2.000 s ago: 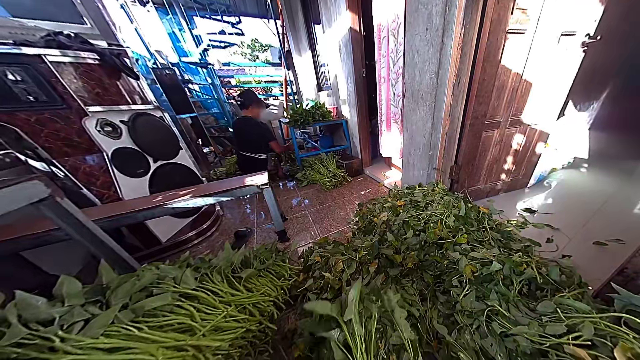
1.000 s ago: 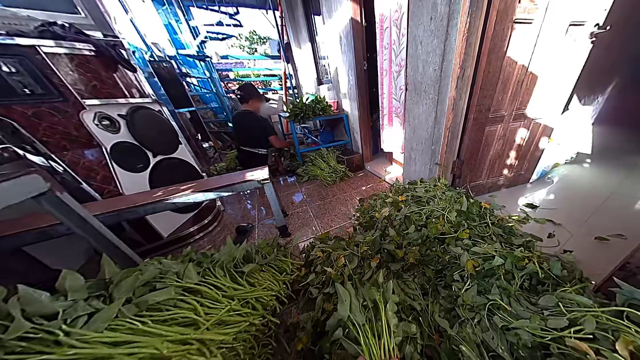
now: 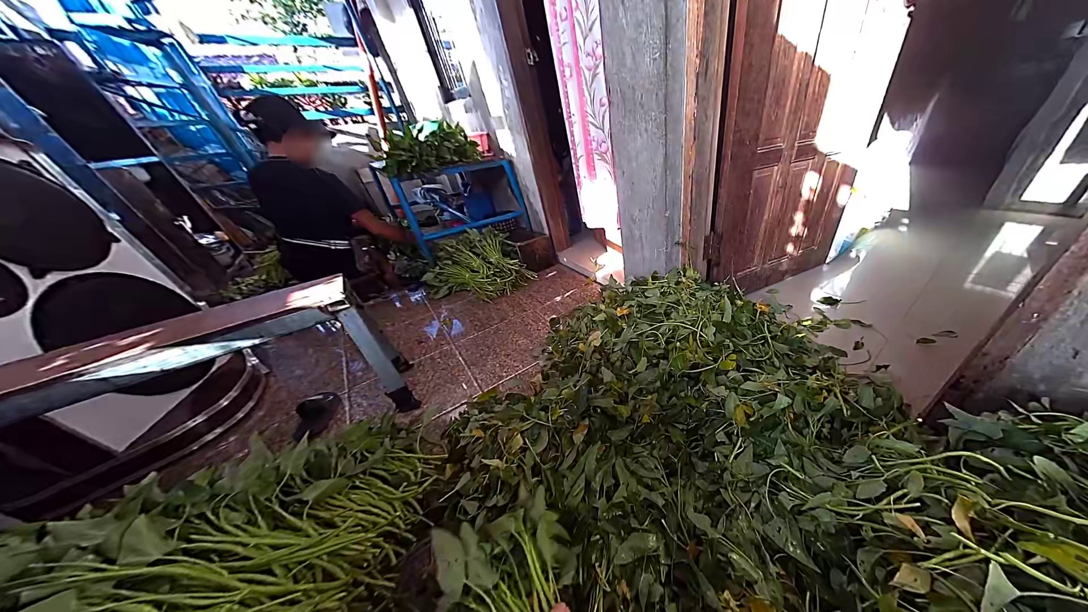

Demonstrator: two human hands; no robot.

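Observation:
Neither of my hands can be made out. A tiny pinkish spot shows at the bottom edge, too small to tell whether it is a fingertip. Just above it, a small bunch of leafy green stems (image 3: 529, 557) points upward. Behind and to its right spreads a large heap of loose leafy vines (image 3: 680, 408), with some yellow leaves among the green. At lower left lie long green stems with leaves (image 3: 280, 535), their stalks roughly side by side. More vines (image 3: 1003, 484) fill the lower right.
A low bench (image 3: 212, 327) stands at left, a dark sandal (image 3: 316, 411) near its leg. Beyond it, a person (image 3: 306, 200) in dark clothes is beside a blue rack (image 3: 463, 228) holding greens; more stems (image 3: 480, 265) lie on the tiled floor. A grey pillar (image 3: 646, 144) and wooden door (image 3: 778, 161) rise behind the heap.
The view has turned somewhat to the right. The leaves of the small bunch at the bottom are arranged differently than two seconds ago. The heap looks much the same.

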